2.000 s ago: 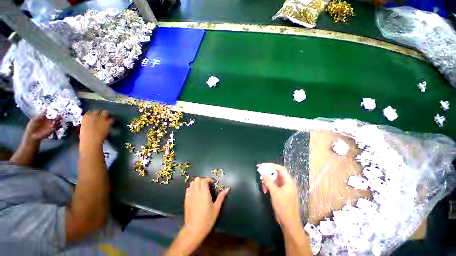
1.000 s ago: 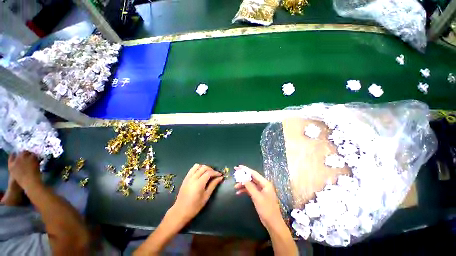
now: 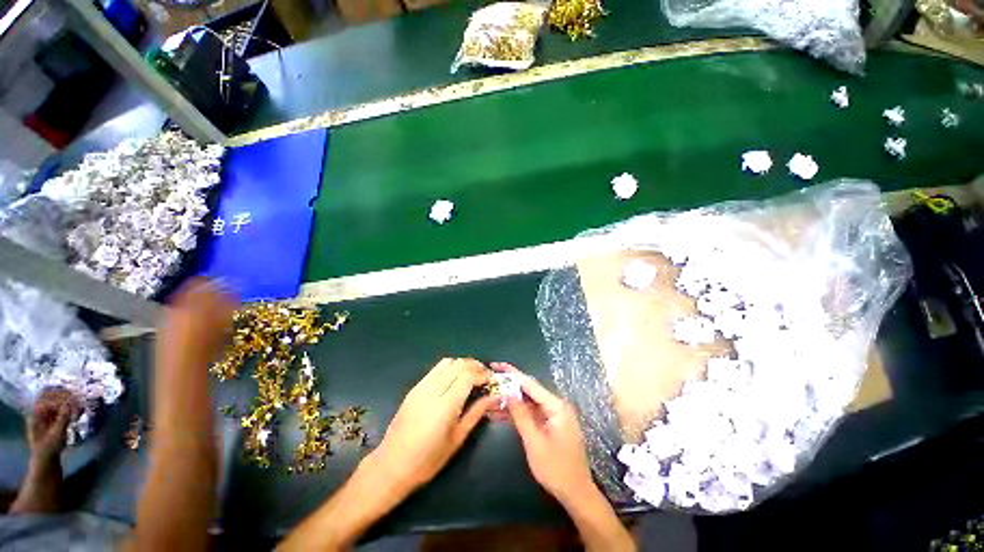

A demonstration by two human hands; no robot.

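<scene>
My left hand [image 3: 434, 418] holds a small brass contact [image 3: 493, 385] between thumb and fingers. My right hand [image 3: 548, 431] holds a white plastic housing [image 3: 507, 392] in its fingertips. The two hands meet over the dark green bench top, and the contact and housing touch or nearly touch. The fingers cover most of both, so I cannot tell whether the contact is seated. A loose pile of brass contacts [image 3: 283, 383] lies left of my hands. White housings [image 3: 734, 431] lie on an open clear bag [image 3: 852, 253] and a tan cardboard sheet [image 3: 626, 350] at right.
A green conveyor belt [image 3: 518, 140] with scattered white pieces runs beyond the bench. A blue board [image 3: 270, 216] and a heap of white pieces [image 3: 146, 216] are at left. A co-worker's blurred arm [image 3: 189, 399] reaches beside the brass pile. A black device [image 3: 939, 280] stands at right.
My hands have come together, bringing contact and housing to each other. The co-worker's arm has swung in toward the brass pile. The whole view has turned and shifted.
</scene>
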